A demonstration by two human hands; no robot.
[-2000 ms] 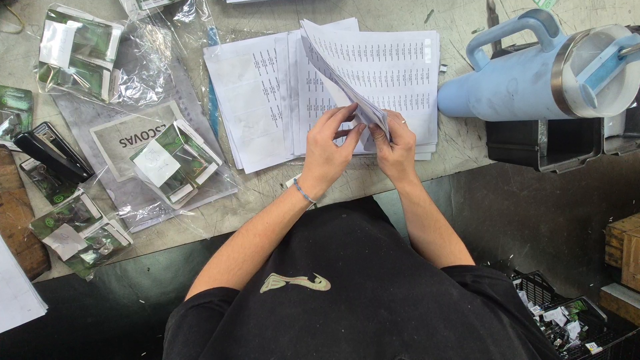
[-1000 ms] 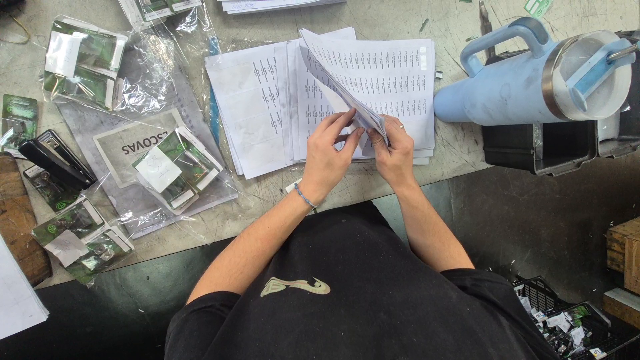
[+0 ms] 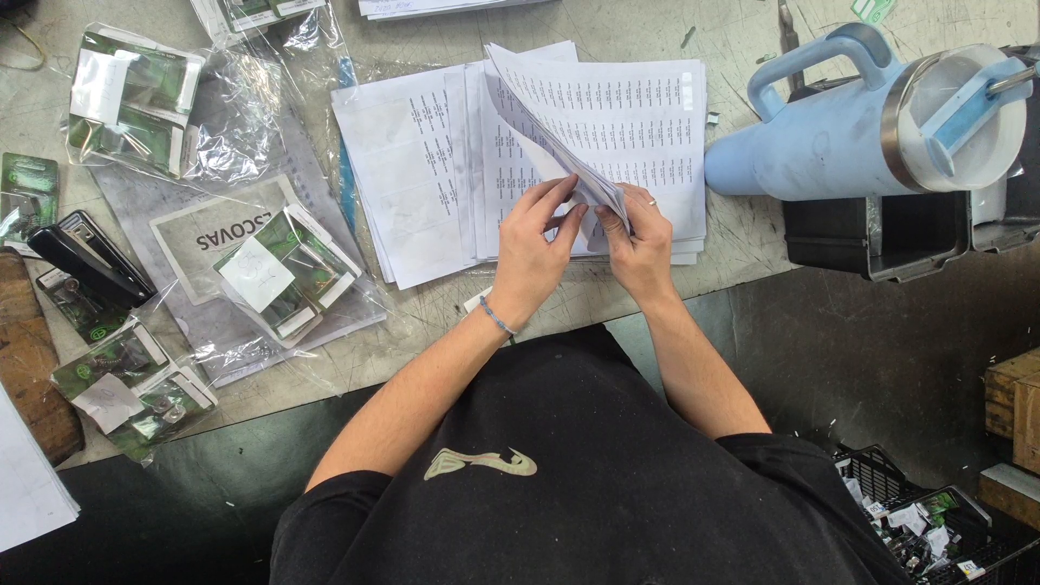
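Observation:
A stack of printed paper sheets point(image 3: 658, 106) lies on the worktable, with its upper sheets lifted and curled over. My right hand point(image 3: 642, 236), with a ring on one finger, pinches the lower edge of these raised sheets between thumb and fingers. Just left of it, my left hand point(image 3: 540, 236) touches the same edge; its thumb and fingers are bent close together at the paper, and the exact contact is partly hidden. Beneath and to the left lie more printed sheets point(image 3: 398, 179). A black stapler point(image 3: 93, 260) rests at the left among green carded packs in clear plastic bags point(image 3: 134, 97).
A light blue tumbler with a handle point(image 3: 812, 146) lies on its side at the right, over black plastic bins point(image 3: 877, 236). A bagged pack point(image 3: 288, 272) sits on a grey printed sheet. Below the table at the right stands a black crate point(image 3: 877, 471) holding small packs.

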